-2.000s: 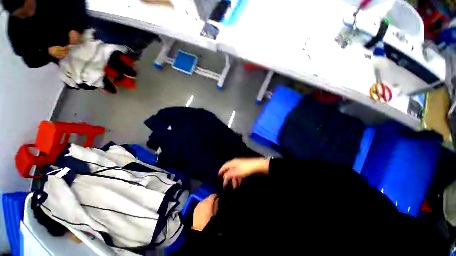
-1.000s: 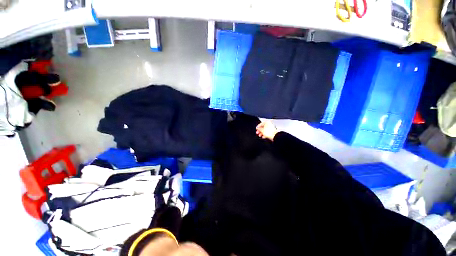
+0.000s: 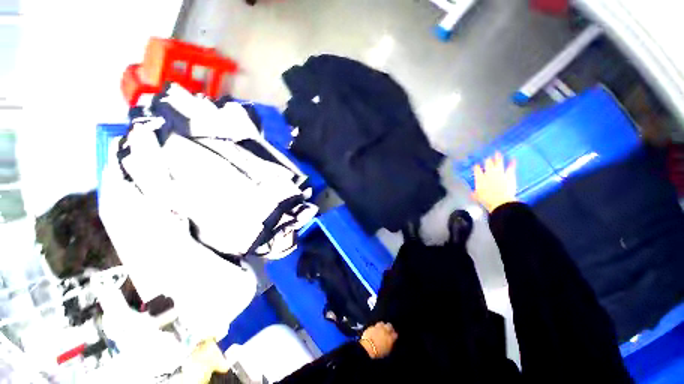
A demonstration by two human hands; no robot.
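My right hand (image 3: 495, 182) has its fingers spread at the near edge of a blue crate (image 3: 555, 146) on the right, with nothing seen in it. Navy cloth (image 3: 607, 232) lies flat over this crate. My left hand (image 3: 379, 339) is curled at the bottom centre, beside my black clothing; whether it holds anything is unclear. A blue crate (image 3: 300, 289) with dark cloth inside stands left of my legs. A navy garment pile (image 3: 360, 142) lies ahead. White-and-navy garments (image 3: 217, 180) are heaped at the left.
A red-orange plastic stool (image 3: 187, 69) stands behind the white-and-navy heap. White table legs with blue feet (image 3: 559, 66) show at the upper right. My black shoe (image 3: 460, 225) is on the grey floor. A dark brown furry-looking item (image 3: 79, 234) and blurred clutter lie at the far left.
The view has swung left and turned. My right hand has moved from the navy cloth's near edge to the crate's edge, fingers now spread. My left hand is now beside my lap.
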